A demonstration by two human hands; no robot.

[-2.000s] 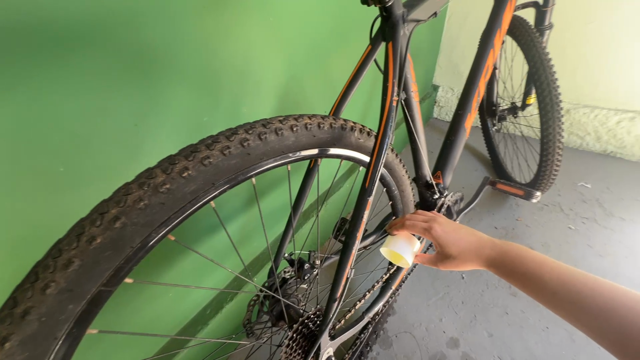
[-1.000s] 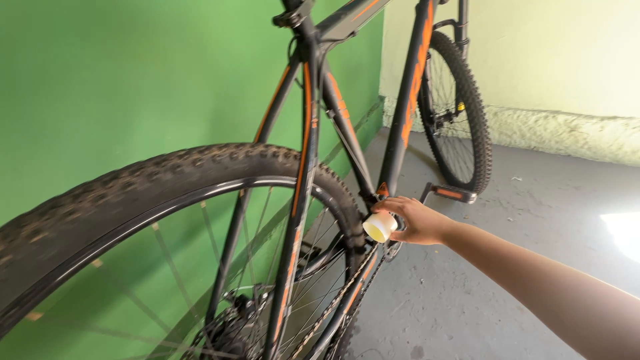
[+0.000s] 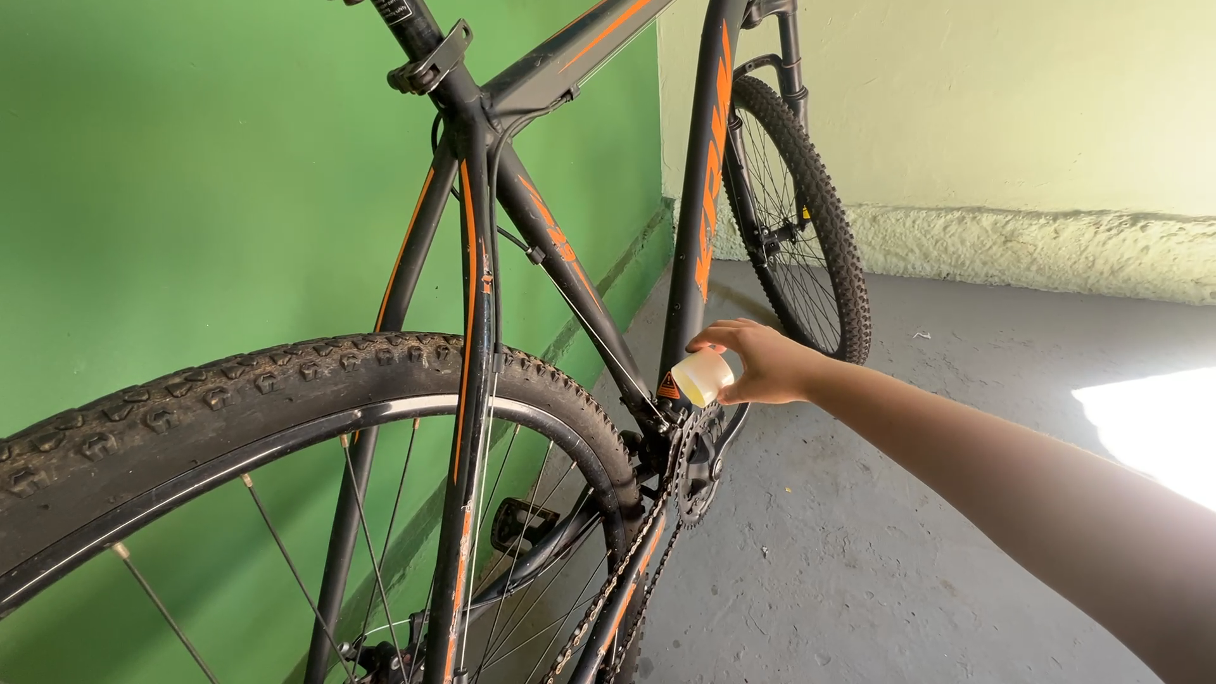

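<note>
My right hand (image 3: 765, 366) reaches in from the right and grips a small whitish, translucent cup-like container (image 3: 702, 377) between thumb and fingers. Its round rim faces toward me and down to the left. The container is in front of the lower end of the bicycle's down tube (image 3: 701, 190), just above the chainring (image 3: 700, 465); whether it touches the frame I cannot tell. The chain (image 3: 608, 594) runs from the chainring down toward the rear. At the lower left stands the rear wheel's knobby, dusty tire (image 3: 313, 380). My left hand is out of view.
A green wall (image 3: 190, 171) is behind the bicycle on the left. The front wheel (image 3: 807, 218) stands near the pale wall (image 3: 997, 114). A pedal (image 3: 522, 525) shows beyond the rear spokes. Bright light falls on the grey floor (image 3: 855, 551) at right.
My right hand has moved forward along the bicycle with the container, from over the chainstay to the lower down tube above the chainring. The view has shifted.
</note>
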